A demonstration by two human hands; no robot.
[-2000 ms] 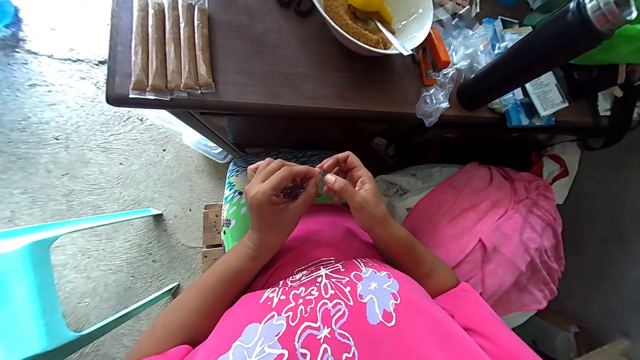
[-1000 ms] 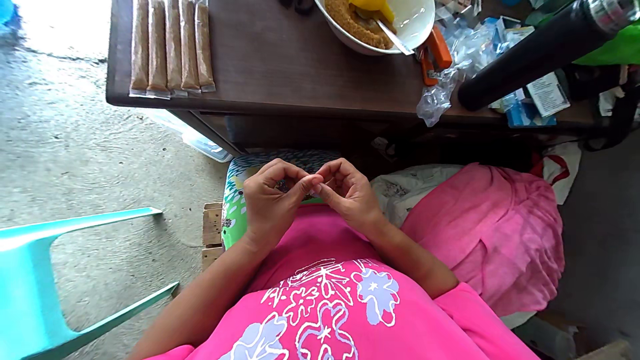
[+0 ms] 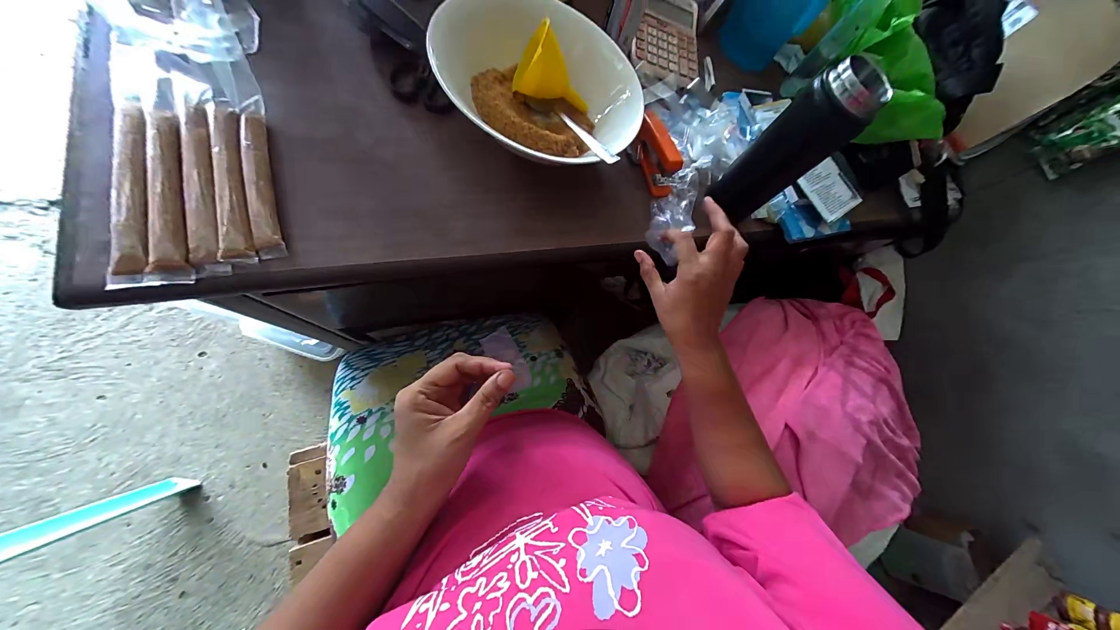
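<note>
Above my lap, my left hand [image 3: 451,420] has its thumb and index finger nearly together; whether something thin is between them I cannot tell. My right hand [image 3: 697,276] is stretched to the table's front edge with fingers spread, touching or just over crumpled clear plastic bags [image 3: 674,219]. An orange stapler [image 3: 658,153] lies just beyond those bags. To its left a white bowl [image 3: 451,44] holds brown powder [image 3: 516,114], a yellow funnel [image 3: 541,66] and a spoon [image 3: 588,136]. Several filled plastic tubes of brown powder [image 3: 199,184] lie side by side at the table's left end.
A black bottle [image 3: 787,144] lies slanted right of my right hand, near small boxes [image 3: 827,188]. A calculator [image 3: 667,39] is behind the stapler. Below the brown table [image 3: 376,210] are a patterned cushion [image 3: 367,464] and pink cloth [image 3: 814,411]. A turquoise plastic piece [image 3: 96,518] shows at left.
My hands were together over my lap; now they are apart. My right hand has moved forward and right to the plastic bags, while my left stays above my lap. The view has shifted somewhat.
</note>
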